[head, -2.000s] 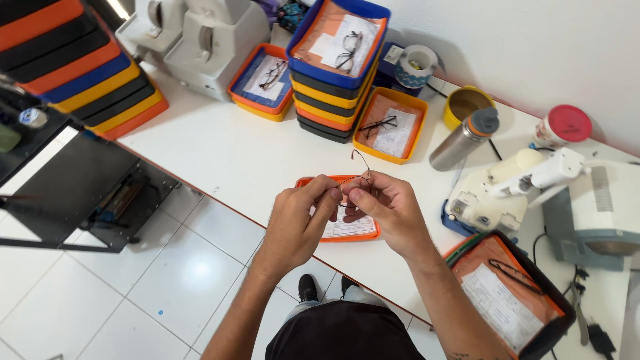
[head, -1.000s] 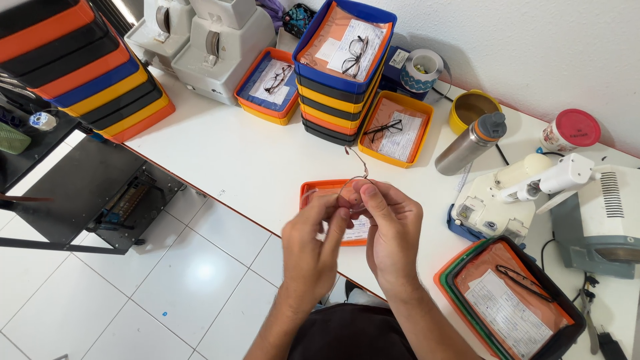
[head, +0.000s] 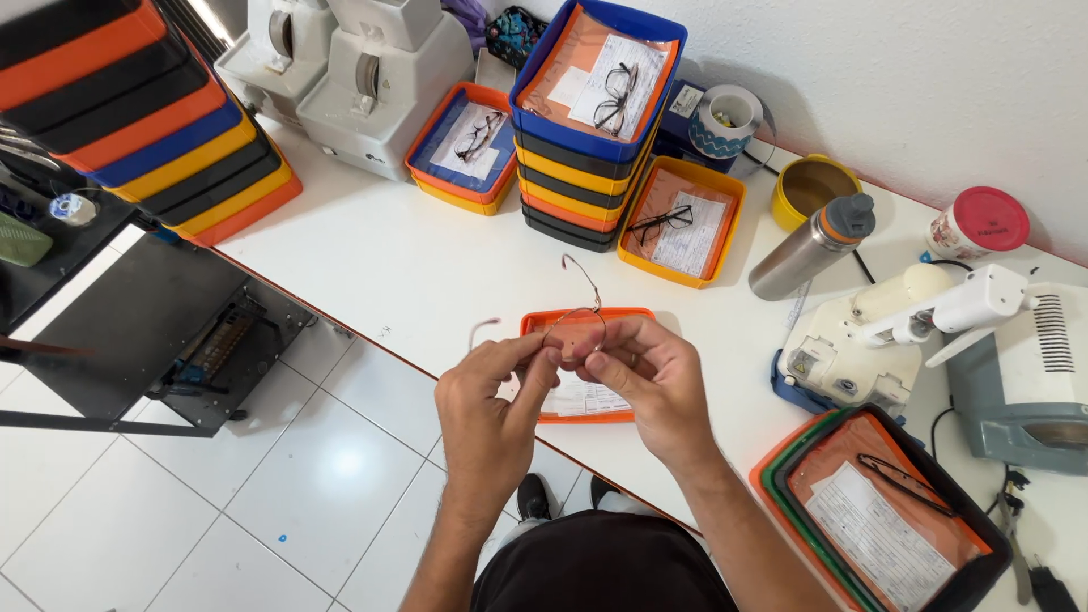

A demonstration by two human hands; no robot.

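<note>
A thin metal eyeglass frame (head: pixel 597 299) is held between my two hands, above the front edge of the white bench. My left hand (head: pixel 501 391) pinches the rim on its left side with thumb and fingertips. On the other side, my right hand (head: pixel 650 378) grips the rim near the raised temple arm, whose tip curves upward. Another temple tip shows above my left knuckles. Whether both rims hold lenses I cannot tell. Beneath the hands lies an orange tray (head: pixel 588 416) with a paper slip, partly hidden by them.
Behind the hands stand stacked trays (head: pixel 586 140) and a yellow tray (head: pixel 724 246) with spectacles. To the right are a steel bottle (head: pixel 795 259), a white optical device (head: pixel 850 340) and nested trays (head: pixel 769 476). Grey-white machines (head: pixel 391 102) and a tall tray stack (head: pixel 195 161) stand left.
My fingers have shifted around the eyeglass frame, and a round rim now shows between them. Both hands stay above the orange tray.
</note>
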